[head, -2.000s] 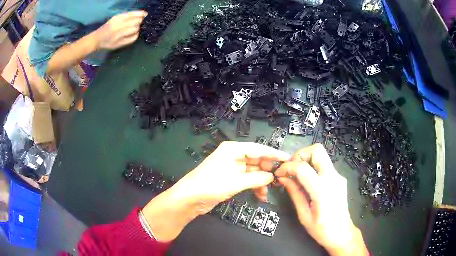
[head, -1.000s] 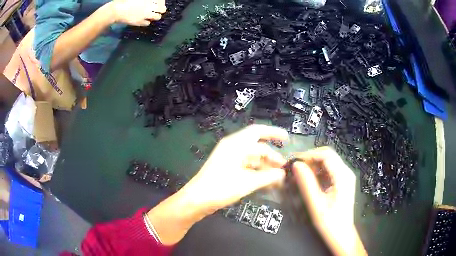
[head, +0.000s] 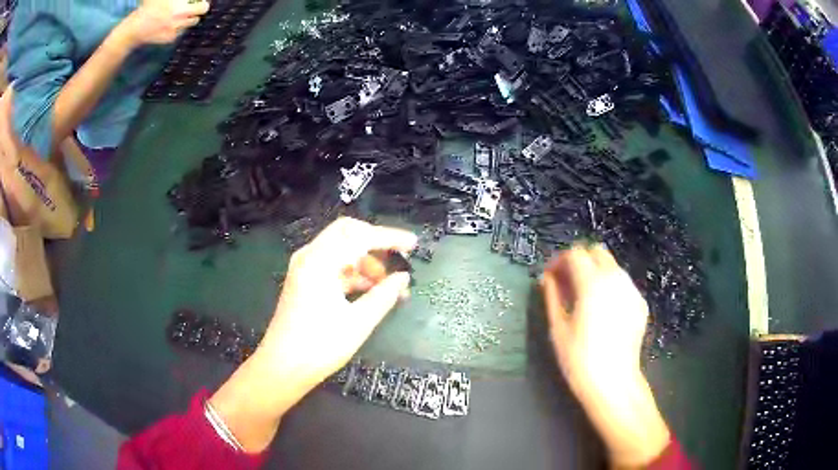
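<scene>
My left hand [head: 335, 294] is left of centre, with a small dark part [head: 397, 263] held between thumb and fingers. My right hand [head: 593, 321] is at the right over the green bench, fingertips close together; whether it holds anything cannot be told. Tiny silvery metal bits [head: 464, 312] lie scattered between my hands. A row of black units [head: 404, 389] lies side by side near me, partly hidden by my left wrist. A big heap of black plastic parts [head: 441, 110] lies beyond my hands.
Small dark pieces [head: 680, 257] are heaped at right. Blue sheets [head: 707, 128] lie at far right. A black tray [head: 770, 404] is at lower right. Another person's hand [head: 165, 20] is over a black tray [head: 207, 50] at upper left. A blue crate [head: 20, 422] is at lower left.
My hands have moved apart, uncovering the metal bits. An additional unit shows at the right end of the row. The view has shifted, so the bench contents appear further left.
</scene>
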